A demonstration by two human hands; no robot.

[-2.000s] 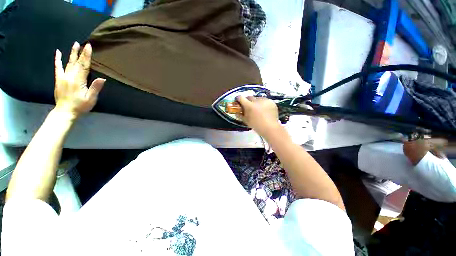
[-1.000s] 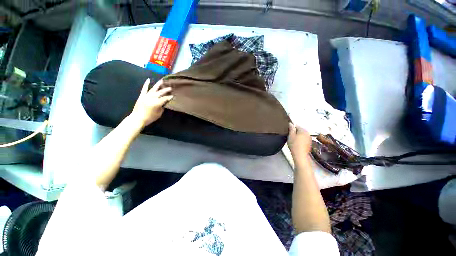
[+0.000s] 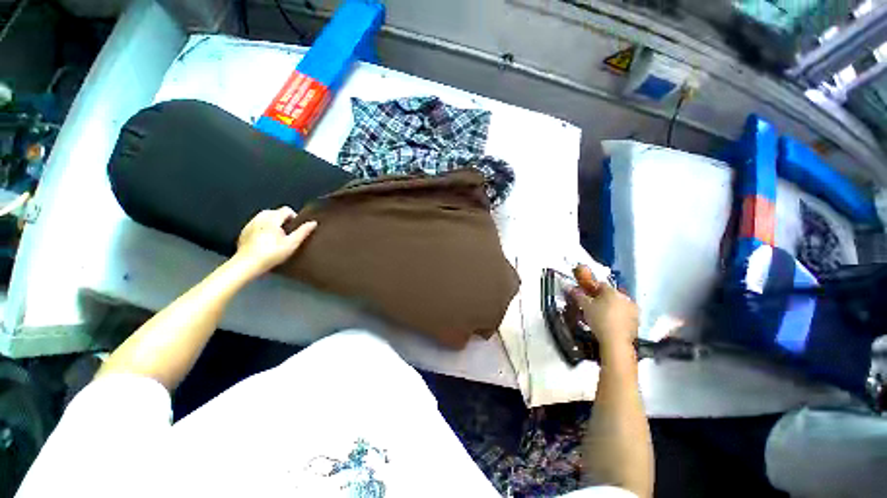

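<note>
A brown cloth piece (image 3: pixel 404 253) lies over the right part of the long black padded form (image 3: pixel 209 165) and covers its right end. A black, white and grey plaid part (image 3: pixel 413 136) spreads on the table behind it. My left hand (image 3: pixel 270 239) holds the brown cloth's left edge, at the form's front side. My right hand (image 3: pixel 608 313) is closed round the handle of the steam iron (image 3: pixel 567 316), at the right table end, apart from the brown cloth. The fingers are partly hidden.
The white pressing table (image 3: pixel 545 195) lies under the form. A blue box with a red label (image 3: pixel 326 68) is behind the form. At right are another white table (image 3: pixel 671 204), blue boxes, dark hoses and a person's pale sleeve (image 3: pixel 827 452). Patterned cloth (image 3: pixel 545 447) hangs below the table edge.
My right hand has left the cloth's right end and taken hold of the iron. The brown cloth now covers the form's right end and front side. The view has shifted.
</note>
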